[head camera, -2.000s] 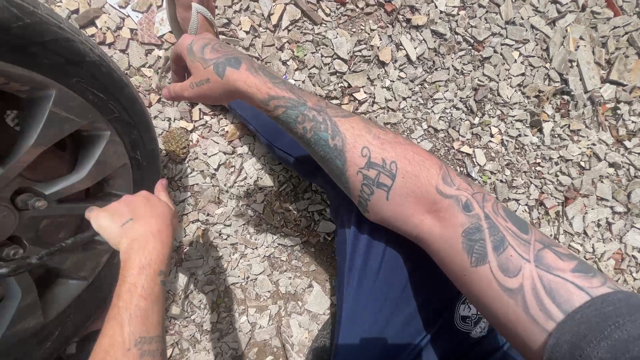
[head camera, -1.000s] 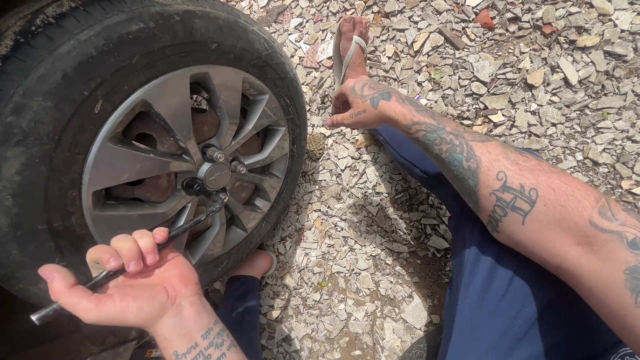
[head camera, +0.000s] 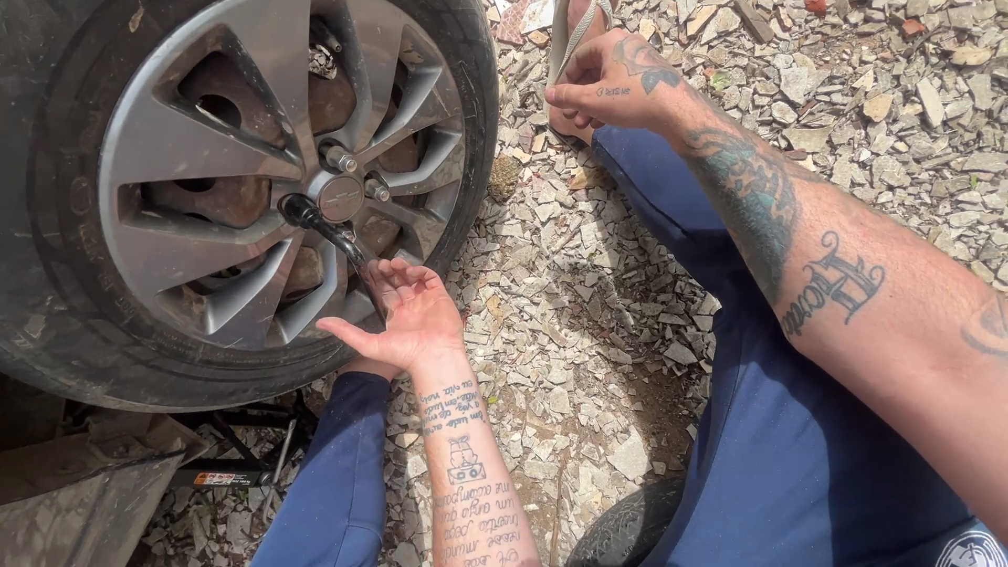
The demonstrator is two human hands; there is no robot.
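A silver alloy wheel (head camera: 201, 161) with a black tire (head camera: 59, 236) fills the upper left. The socket end of a dark lug wrench (head camera: 340, 236) sits at the lower left of the center cap (head camera: 340, 197); its handle slopes down to the right. My left hand (head camera: 405, 315) is palm up, fingers against the handle and thumb spread away, not wrapped around it. Two wheel bolts (head camera: 340, 158) stick out above and right of the cap. My right hand (head camera: 606, 83) hangs loosely curled by my knee, away from the wheel, with nothing visible in it.
A black scissor jack (head camera: 228, 465) stands below the wheel, beside a dirty body panel (head camera: 87, 496). Broken stone chips (head camera: 567, 315) cover the ground. My legs in blue trousers (head camera: 339, 472) flank the work, and a sandaled foot (head camera: 579, 47) shows at the top. Part of another tire (head camera: 630, 524) lies low down.
A second ago my left hand was around the handle, which pointed lower left; now it points lower right and those fingers have opened. My right hand stays near my knee. The view has shifted.
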